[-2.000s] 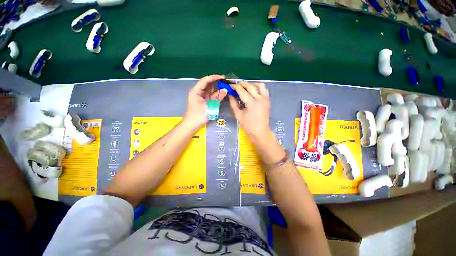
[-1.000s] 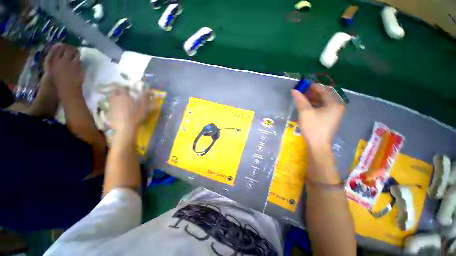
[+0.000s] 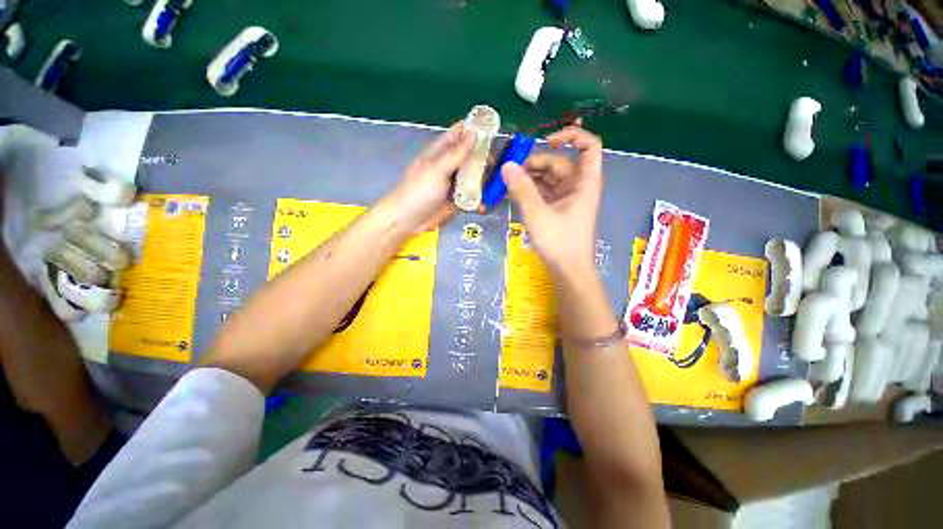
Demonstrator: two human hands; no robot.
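Observation:
My left hand (image 3: 436, 174) holds an empty cream plastic housing (image 3: 475, 165) upright, its hollow side facing me, above the back of the bench cover. My right hand (image 3: 558, 191) holds a blue battery pack (image 3: 508, 170) between thumb and fingers, tilted, close beside the housing's right side. The battery is outside the housing; whether they touch I cannot tell. Thin red and dark lead wires (image 3: 558, 122) run from the battery's top to the right, over the belt edge, where a small dark circuit board (image 3: 602, 107) shows blurred.
The green belt (image 3: 393, 62) carries housings, some with blue inside. A grey-and-yellow printed sheet (image 3: 352, 289) covers the bench. An orange-red wrapped stick (image 3: 668, 274) and a loose housing (image 3: 728, 341) lie right, beside a housing heap (image 3: 879, 300). More housings (image 3: 83, 253) and a person's arm (image 3: 47, 362) are left.
My left hand has come back from the left-hand pile with a housing, beside the battery in my right hand. The view has swung back right. The neighbour's hands have left the area by the pile.

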